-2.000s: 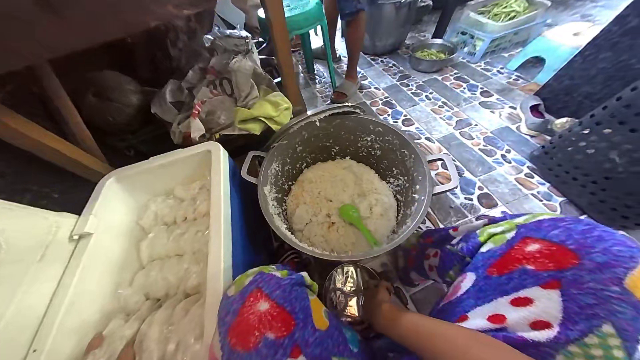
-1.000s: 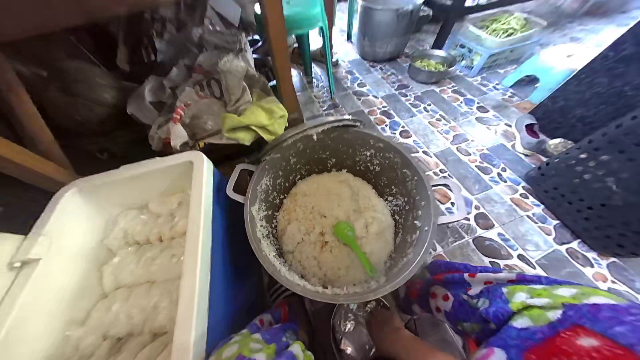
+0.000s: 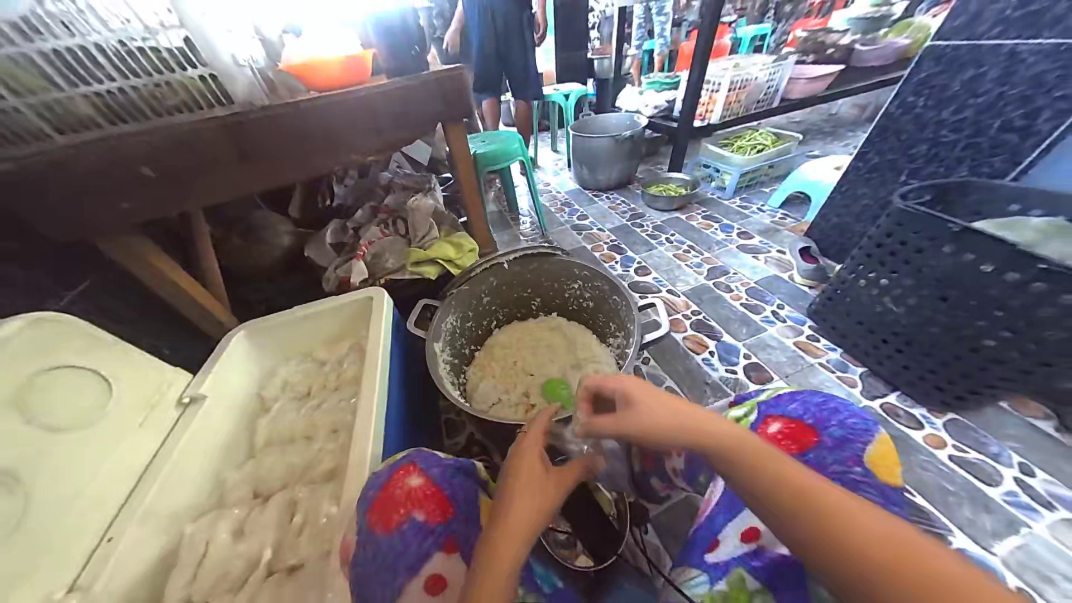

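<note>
A large metal pot [image 3: 536, 289] of cooked white rice [image 3: 528, 360] stands on the floor before me, the green head of a spoon [image 3: 557, 391] showing in the rice. At the pot's near rim, my left hand [image 3: 540, 469] and my right hand [image 3: 628, 410] pinch a thin clear plastic bag [image 3: 599, 440] between them. Below them, between my knees, sits a metal bowl [image 3: 620, 536] with a dark object across it. The open cooler [image 3: 377, 368] on the left holds many filled clear plastic bags [image 3: 293, 444].
A wooden table [image 3: 251, 134] stands at the upper left, with crumpled plastic bags [image 3: 385, 226] under it and a green stool [image 3: 502, 159] beside it. A black perforated basket [image 3: 946, 285] is on the right. Farther back are a metal pot [image 3: 607, 151], a bowl of green vegetables [image 3: 668, 191] and standing people.
The view has tilted up. Earlier one hand was down at the metal bowl below the pot; now both hands are raised together at the pot's near rim, with a clear bag between them.
</note>
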